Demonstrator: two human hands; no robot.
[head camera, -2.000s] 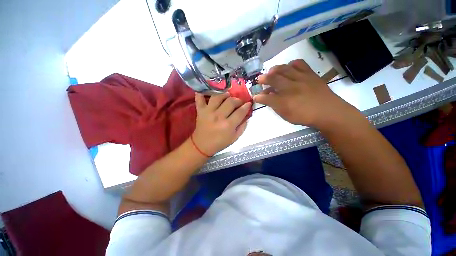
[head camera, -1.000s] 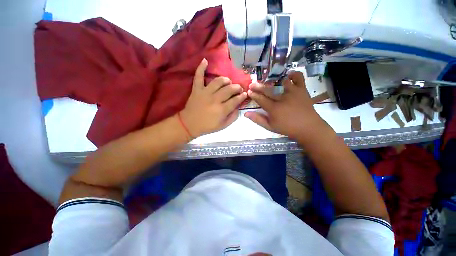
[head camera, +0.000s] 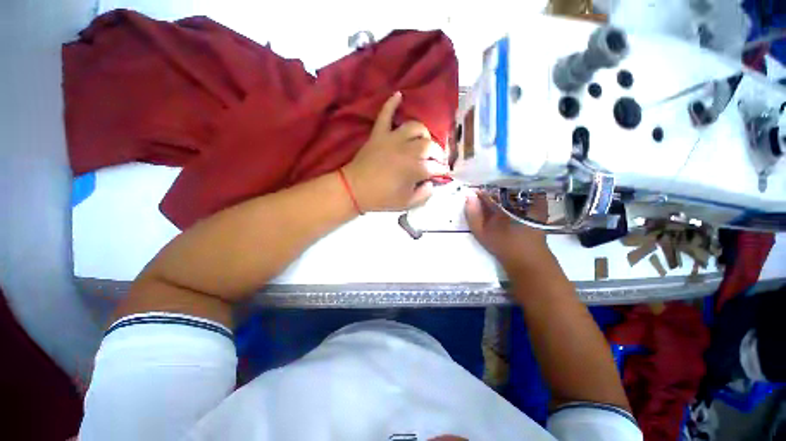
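Observation:
The dark red garment piece (head camera: 250, 112) lies loosely bunched on the white table, left of the white sewing machine head (head camera: 552, 112). My left hand (head camera: 396, 165) rests on the garment's right end, its fingertips on the brightly lit edge beside the machine; whether they grip the cloth cannot be told. My right hand (head camera: 508, 226) is at the machine's front, partly hidden under the head and its metal parts, with the thumb showing on the table. What its fingers touch is hidden. The needle is not visible.
The black flat object (head camera: 603, 226) lies partly behind machine parts. Brown strips (head camera: 672, 245) are scattered at right. A marked ruler strip (head camera: 379, 296) runs along the front edge. Red garments (head camera: 664, 362) hang or lie below at right. A dark red panel (head camera: 30, 379) is at lower left.
The view has shifted, so the machine head now covers more of my right hand. The garment has swung from lower left to further up. My left hand stays on the cloth by the machine.

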